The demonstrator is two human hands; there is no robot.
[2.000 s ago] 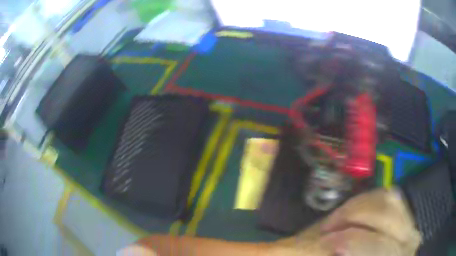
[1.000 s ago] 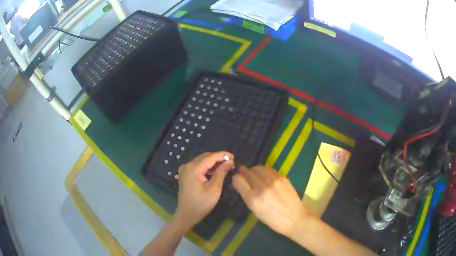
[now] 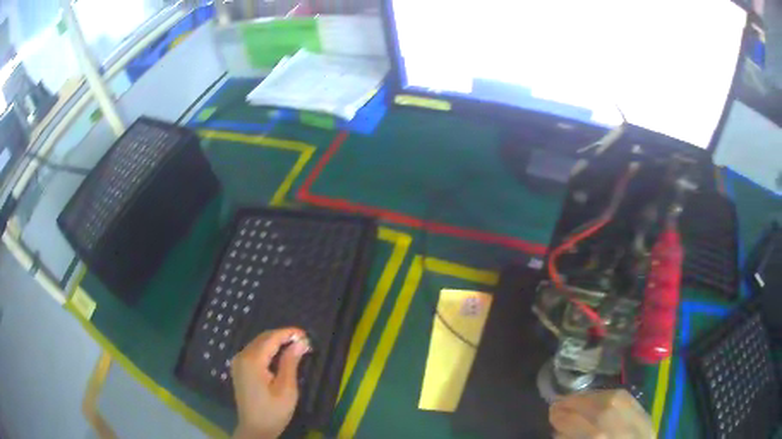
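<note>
My left hand (image 3: 266, 381) is over the lower part of the left-hand parts tray (image 3: 330, 257), with finger and thumb pinched on a small whitish component (image 3: 297, 343). Pale parts fill the tray's left rows. My right hand (image 3: 602, 415) is at the bottom edge, partly cut off, just below the round nest (image 3: 562, 381) of the toggle-clamp fixture. Its fingertips are blurred, so I cannot tell whether it holds anything. The red ribbed clamp handle (image 3: 660, 296) slants above the fixture, and red wires (image 3: 562, 253) loop at its left.
Stacked trays (image 3: 163, 214) stand at far left. The right-hand parts tray (image 3: 739, 377) lies at the right edge by blue tape. A yellow paper slip (image 3: 454, 356) with a thin dark cable across it lies left of the fixture. The monitor (image 3: 566, 60) and paper sheets (image 3: 321, 84) are at the back.
The view has swung right and up. My right hand has moved from beside my left hand at the tray to the fixture's round nest. My left hand stays over the tray with the component.
</note>
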